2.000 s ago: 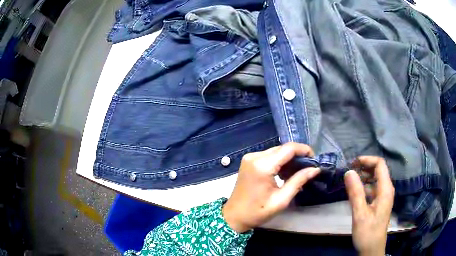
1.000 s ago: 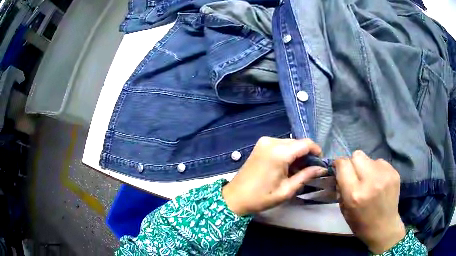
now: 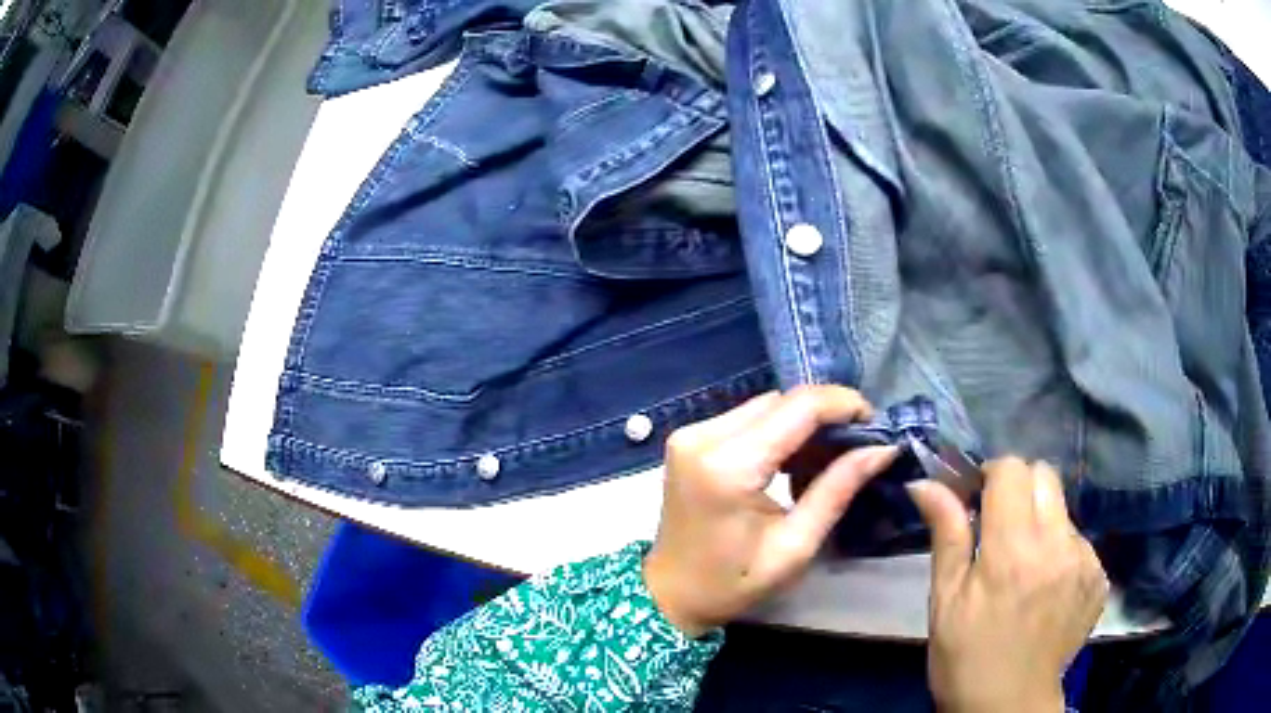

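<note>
A denim jacket [image 3: 962, 237] lies with its grey-blue inside up, its dark button placket [image 3: 797, 181] running down to the hem corner. My left hand [image 3: 760, 508] pinches that corner between thumb and fingers. My right hand [image 3: 1011, 585] is just right of it, fingers curled around thread snips [image 3: 951, 467], whose thin pointed blades reach the corner. The snips' handle is hidden in my right hand. A loose thread cannot be made out.
Another dark blue denim jacket [image 3: 418, 320] lies at the left on the white table [image 3: 265, 376]. A blue bin [image 3: 376, 599] is below the curved table edge. A large pale bin [image 3: 181, 167] stands at the left. Yellow floor lines show beside it.
My right hand has drawn back slightly from the corner and turned, so the snips' blades now show. My left hand keeps its pinch. The whole view has shifted slightly.
</note>
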